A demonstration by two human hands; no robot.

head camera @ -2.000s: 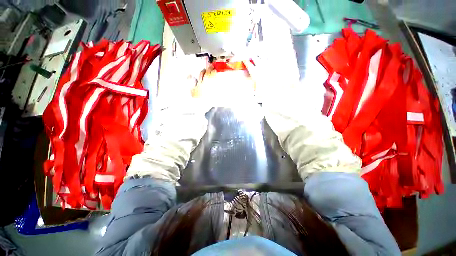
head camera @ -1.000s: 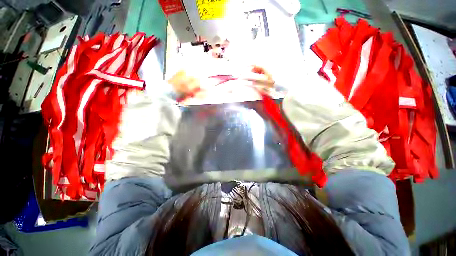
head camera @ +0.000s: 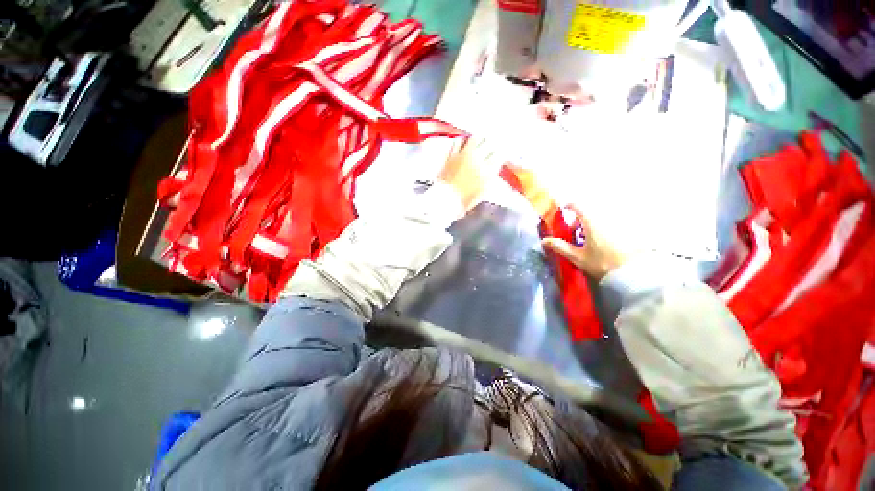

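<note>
My left hand, partly washed out by glare, is at the right edge of the left pile of strips. Its fingers meet the end of a red strip with a pale stripe and appear to pinch it. My right hand grips another red strip over the grey front plate. This strip's far end points up-left toward my left hand and its near end hangs toward me. The needle area is small and glary, with no hand at it.
The sewing machine head is at the top, with a glaring white bed. The right pile of strips is at the right edge. A red piece shows beside my right sleeve. A cardboard box is under the left pile.
The view has turned toward the left pile. My hands have left the needle area; my left hand has reached the left pile's strip, and my right hand holds a strip nearer me.
</note>
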